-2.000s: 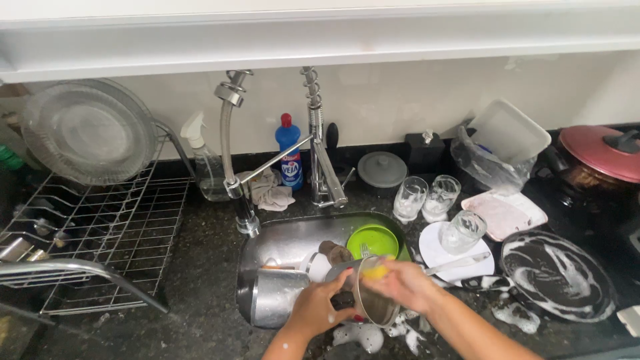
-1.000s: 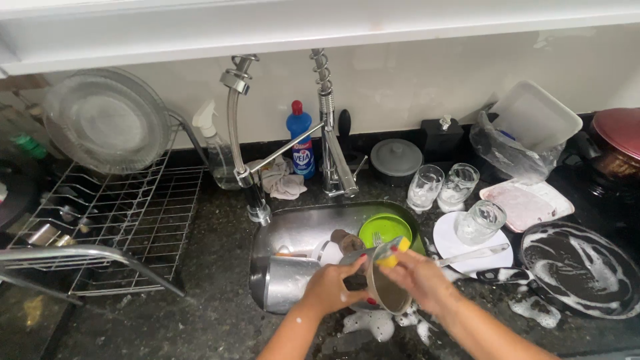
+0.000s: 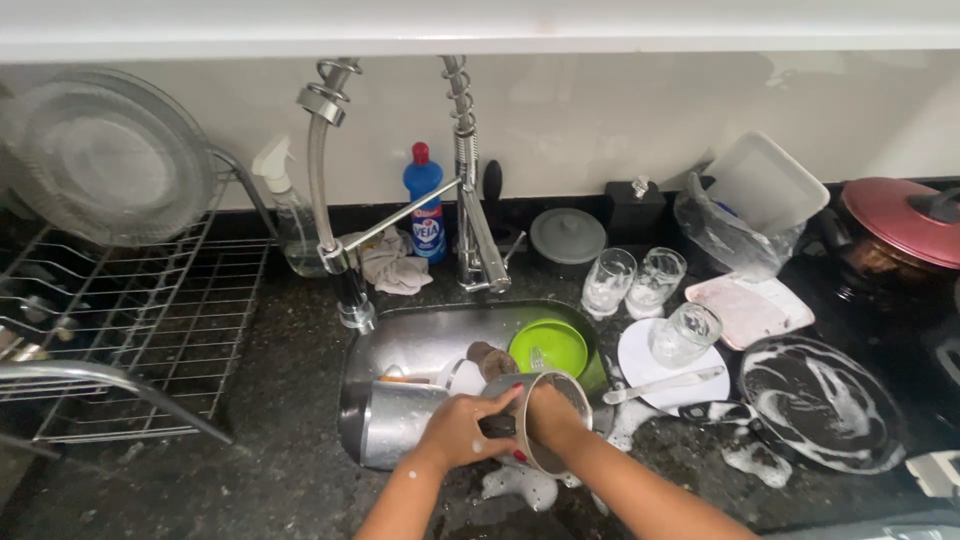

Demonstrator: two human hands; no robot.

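Observation:
My left hand [image 3: 469, 431] grips a grey pot or large cup [image 3: 564, 466] by its dark handle side, tilted with its mouth to the right over the sink's front edge. Inside that vessel is my right hand [image 3: 553, 416], its fingers hidden by the rim; the yellow sponge seen earlier is out of sight. Behind them in the steel sink [image 3: 442, 326] lie a lime-green bowl [image 3: 549, 346] with a fork [image 3: 536, 358], a brown item [image 3: 491, 360], a white dish [image 3: 461, 376] and a metal pot [image 3: 401, 421].
A spring faucet [image 3: 472, 210] rises behind the sink. Left stands a wire dish rack [image 3: 172, 315] with glass dishes [image 3: 112, 161]. Right are soapy glasses [image 3: 609, 283], a white plate [image 3: 630, 352] with a glass and knife [image 3: 664, 385], a foamy frying pan [image 3: 821, 405] and a red-lidded pot [image 3: 900, 217].
My right hand, with a yellow sponge at the vessel's rim in the earlier frames, has gone down inside the vessel. My left hand still holds the vessel.

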